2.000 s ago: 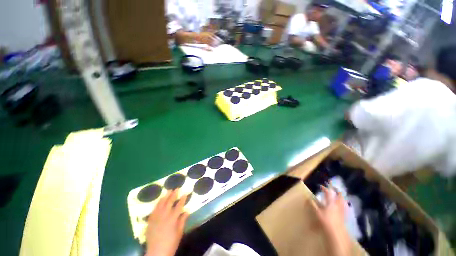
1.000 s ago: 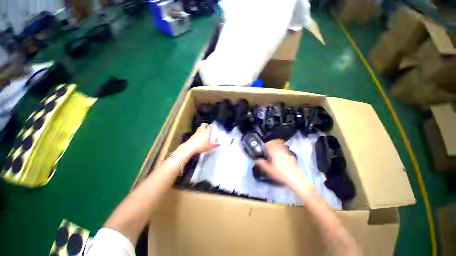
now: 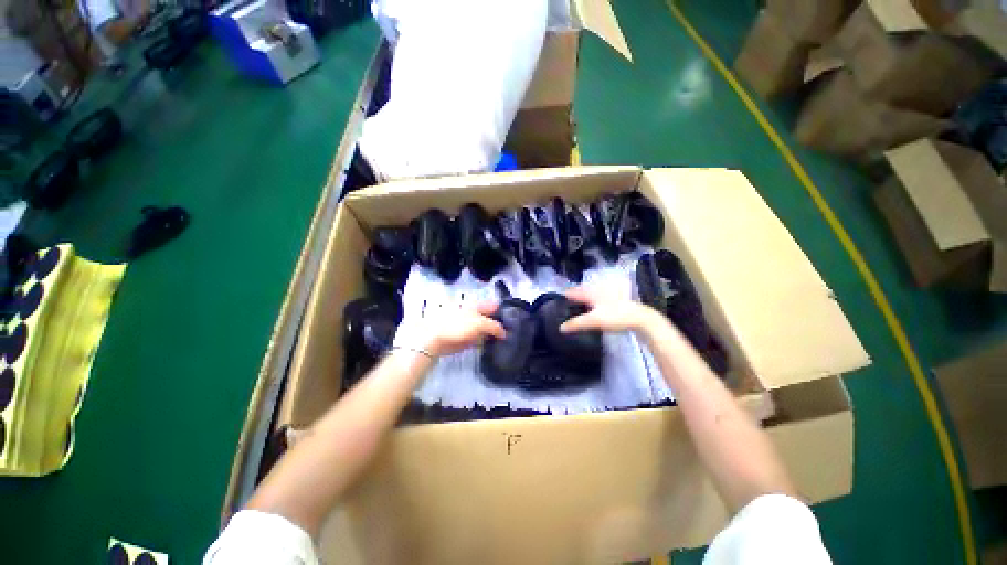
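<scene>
An open cardboard carton stands in front of me. Black plastic housings stand in a row along its far side, with more at its left and right sides. A white liner lies in the middle. My left hand grips the left side of a group of black housings over the liner. My right hand grips the right side of the same group. How many housings are in the group is unclear.
The green bench runs along the left, with a yellow-edged pad stack, a small black part and a blue box. A person in white is beyond the carton. Brown cartons stand at the right beyond a yellow floor line.
The view first turned from the bench to the carton. Since a second ago, my left hand has moved from the carton's left side to the middle, and both hands now hold housings together.
</scene>
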